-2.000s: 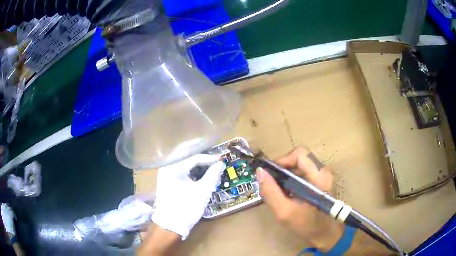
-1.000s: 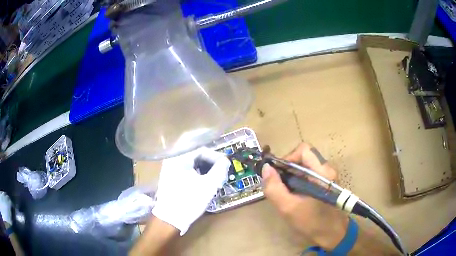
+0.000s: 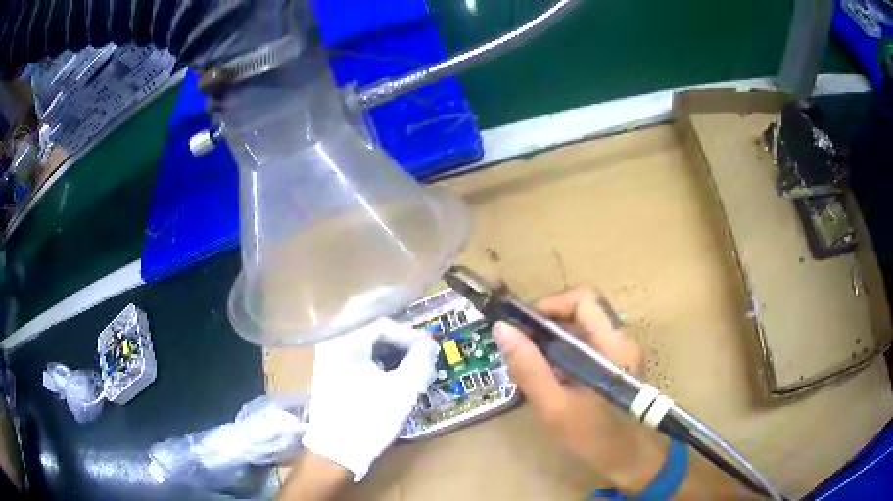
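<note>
A white housing (image 3: pixel 458 415) holds a green circuit board (image 3: pixel 477 349) with yellow and blue parts, lying on the cardboard sheet. My left hand (image 3: pixel 370 391), in a white glove, lies over the left side of the housing with its fingertips at the board; whether it pinches something small is hidden. My bare right hand (image 3: pixel 578 377) grips a black soldering iron (image 3: pixel 587 370). The iron's tip end is over the housing's upper edge; contact cannot be told. A crumpled clear plastic bag (image 3: pixel 235 438) lies left of the glove.
A clear fume hood (image 3: pixel 333 215) hangs just above my left hand, with a thin metal arm (image 3: pixel 460 61). A cardboard tray (image 3: pixel 774 384) with a dark stand (image 3: pixel 830 223) is at right. Another housing with a board (image 3: pixel 127 354) lies at left. A blue sheet (image 3: pixel 196 186) is behind.
The iron's tip end has moved from over the board up to the housing's upper edge. The second housing at left came into view after the first frame. The camera view has shifted slightly.
</note>
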